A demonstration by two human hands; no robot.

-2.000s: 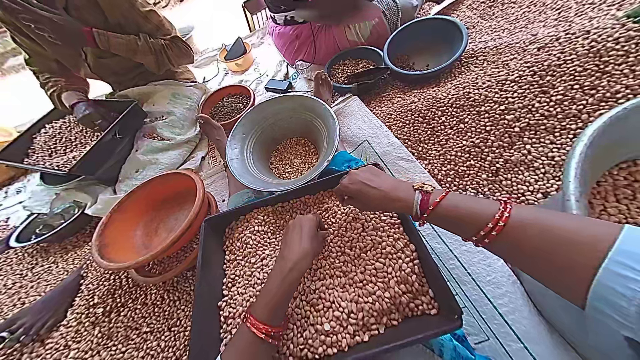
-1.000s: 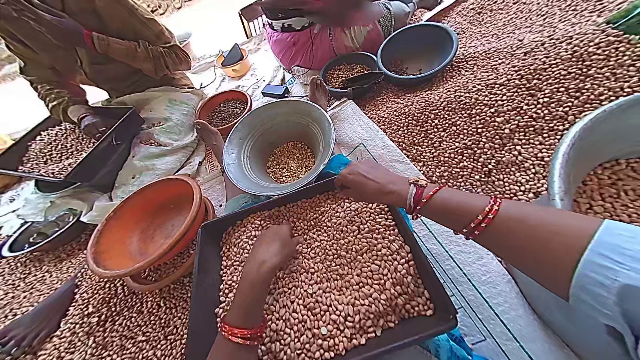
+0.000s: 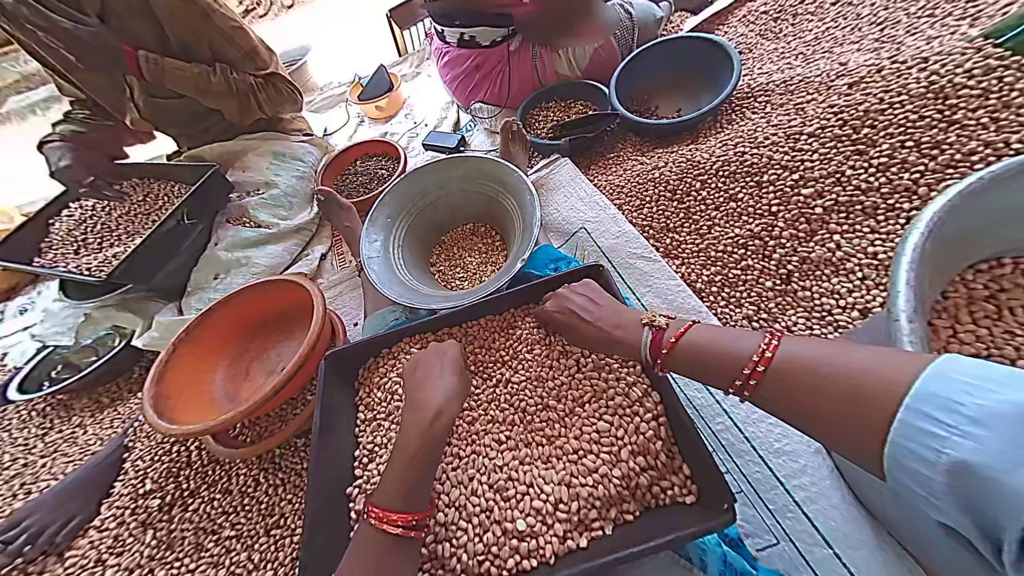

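A black rectangular tray full of shelled peanuts lies in front of me. My left hand, fingers curled down, is over the peanuts in the tray's left half; its fingertips are hidden. My right hand is curled over the peanuts near the far right corner, and whether it holds any is hidden. Red bangles circle both wrists. Just beyond the tray's far edge, a grey metal tub stands tilted towards me with some peanuts at its bottom.
Stacked orange bowls stand left of the tray. A metal pot of peanuts is at the right, beside a large peanut heap. Another person's hand is over a second black tray. Dark basins sit farther back.
My left hand has moved from the far middle of the tray to its left part. The right hand stays near the far right corner.
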